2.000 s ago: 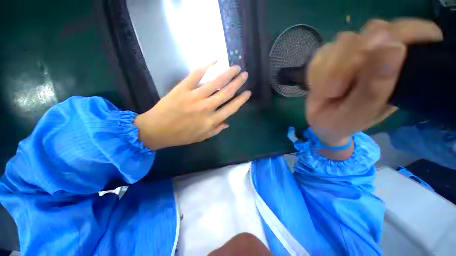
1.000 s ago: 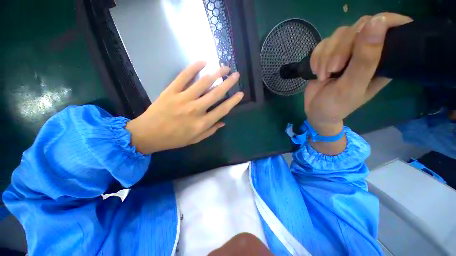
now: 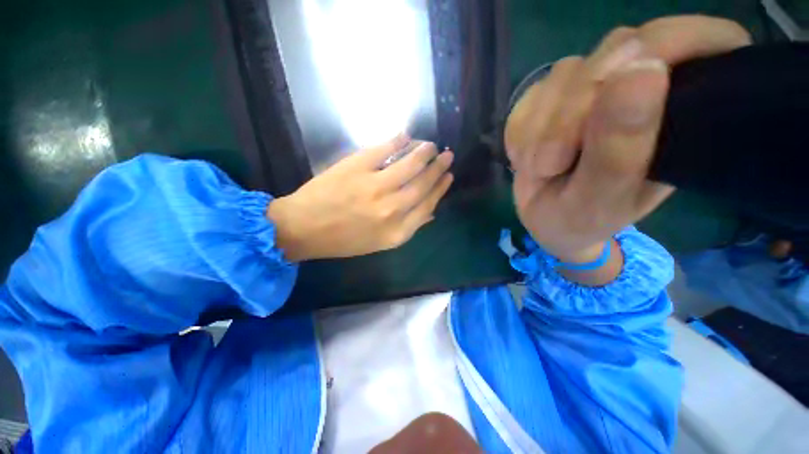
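Observation:
A flat device unit with a silver, glaring centre (image 3: pixel 355 71) lies in a black tray (image 3: pixel 262 89) at the top middle. My left hand (image 3: pixel 364 199) rests on the unit's near end, fingers together and slightly bent; whether anything is under the fingertips is hidden. My right hand (image 3: pixel 590 142) is closed around the thick black electric screwdriver (image 3: pixel 736 124), to the right of the tray. The screwdriver's nose and tip are hidden by the hand. The round screw dish (image 3: pixel 532 82) is mostly hidden behind my right hand; only its rim shows.
The green bench mat (image 3: pixel 160 115) lies under the tray. A blue strap (image 3: pixel 590 260) is on my right wrist. At the right edge are blue cloth and part of another person's hand (image 3: pixel 781 249), with a pale surface (image 3: pixel 745 390) below.
The tray and unit appear further right in the view. My left hand's fingers have drawn closer together. My right hand and screwdriver now cover most of the dish, and the nose is no longer visible.

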